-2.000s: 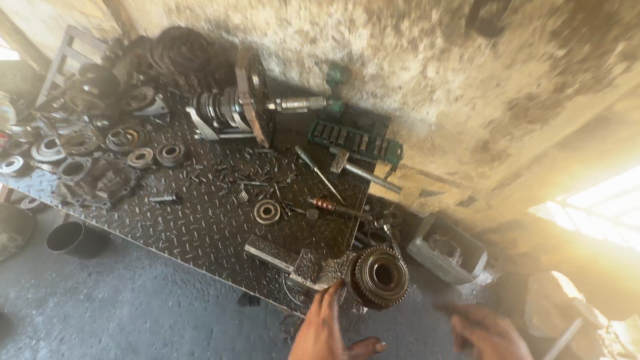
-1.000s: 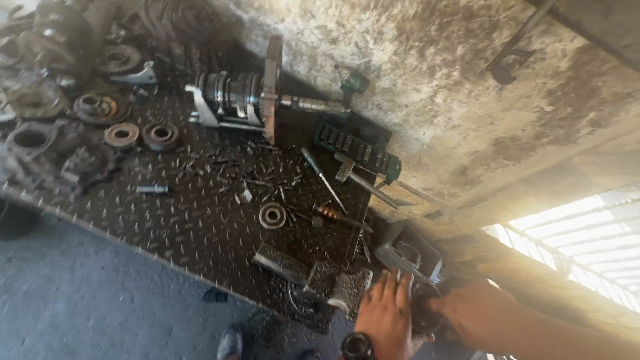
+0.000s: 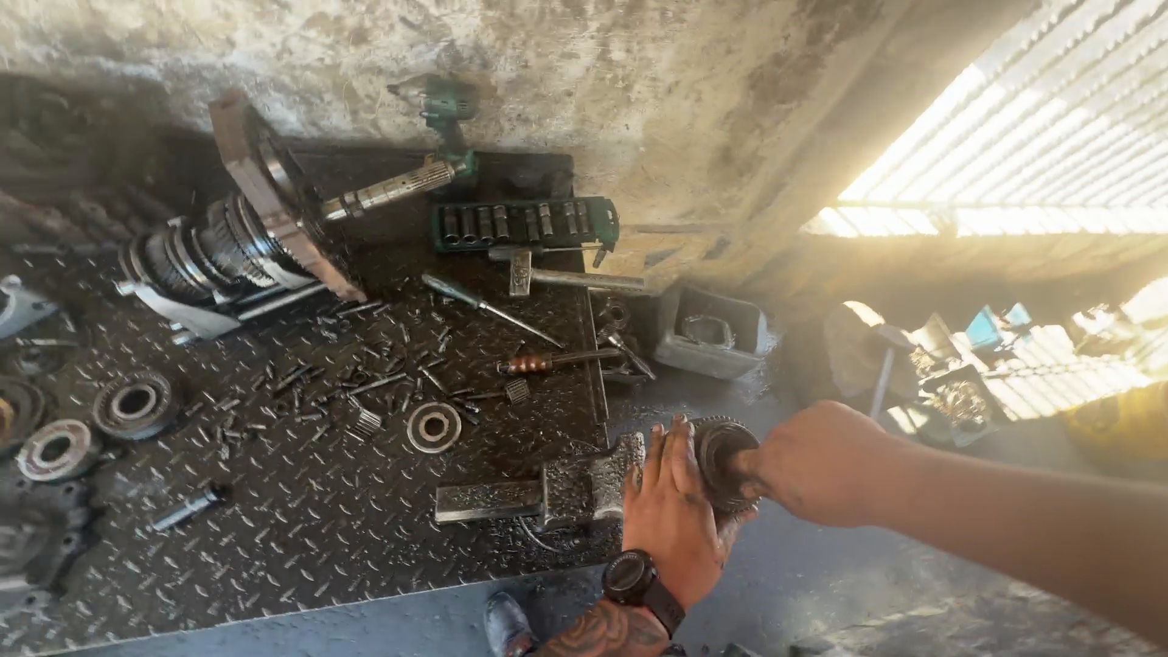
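Note:
A toothed metal gear (image 3: 724, 456) stands at the jaw end of a bench vise (image 3: 570, 488), beyond the bench's right edge. My left hand (image 3: 671, 502), with a black watch at its wrist, lies against the gear's left side, its fingers pointing up over the vise jaw. From the right, my right hand (image 3: 821, 464) reaches to the gear's centre with its fingers curled; the fingertips are in or at the bore and partly hidden. Whether they grip anything there cannot be seen. A small bearing (image 3: 433, 427) lies on the bench left of the vise.
On the steel tread-plate bench (image 3: 301, 547) are a gear shaft assembly (image 3: 219, 255), a socket set (image 3: 525, 224), a hammer (image 3: 575, 276), a screwdriver (image 3: 493, 310), loose rollers and bearings (image 3: 137, 404). A cordless drill (image 3: 447, 119) stands by the wall. A grey tub (image 3: 712, 330) is off the bench's right end.
Both hands have come together at the gear by the vise; two seconds ago they were apart, with the gear showing between them. The view has shifted.

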